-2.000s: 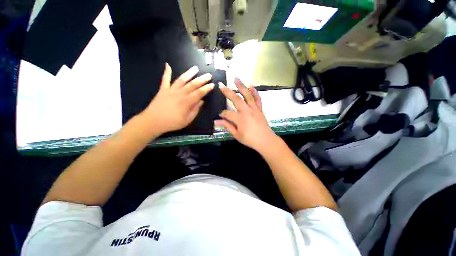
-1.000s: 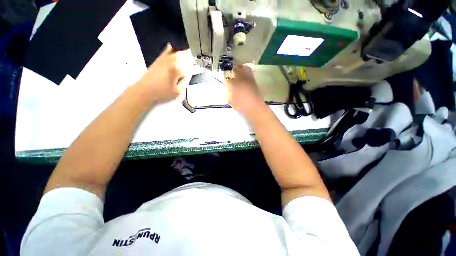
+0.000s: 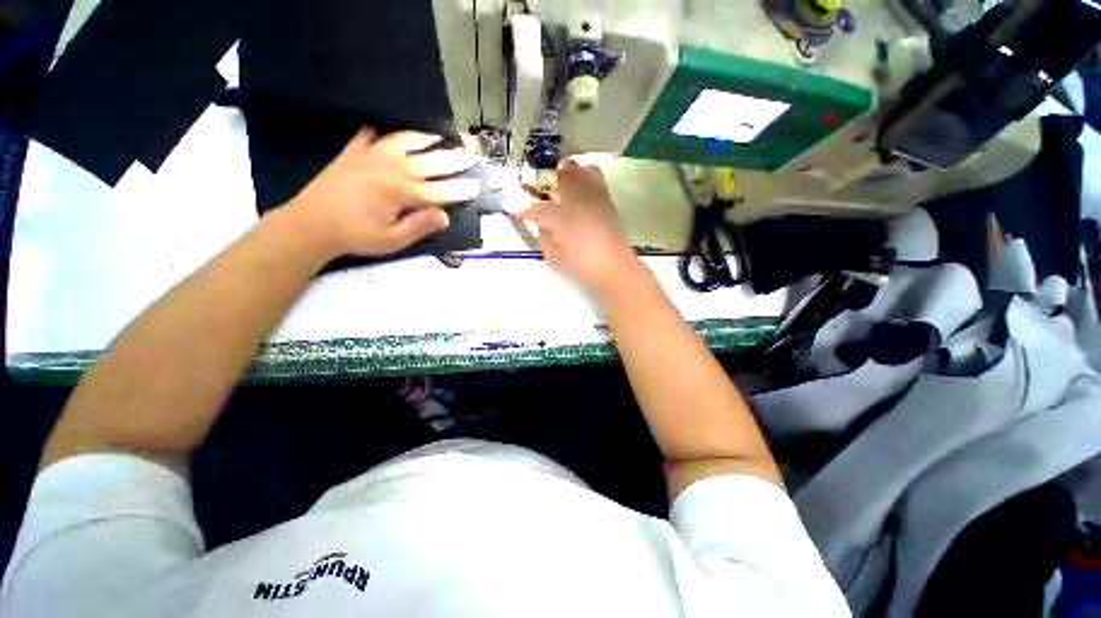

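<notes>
A large black cut panel (image 3: 344, 73) lies flat on the white table, left of the needle area, its right part near the presser foot (image 3: 540, 157). My left hand (image 3: 392, 193) lies palm down on the panel with its fingers spread and pointing at the needle area. My right hand (image 3: 577, 217) is at the right of the presser foot, slightly blurred, with its fingertips close to the needle; I cannot tell whether they hold anything. The cream sewing machine (image 3: 712, 24) has a green front panel (image 3: 819, 109) with a lit white screen. White glare hides detail at the needle.
Black-handled scissors (image 3: 714, 248) lie right of the needle under the arm. A stack of black panels (image 3: 127, 91) lies at the far left. Grey-white and black workpieces (image 3: 954, 362) are heaped at the right. A dark phone-like device (image 3: 966, 103) is mounted on the machine. The green table edge (image 3: 483, 350) runs in front.
The large black panel now extends further toward me, under my left hand. My left hand has opened out flat over it. My right hand remains by the needle. The view has shifted slightly.
</notes>
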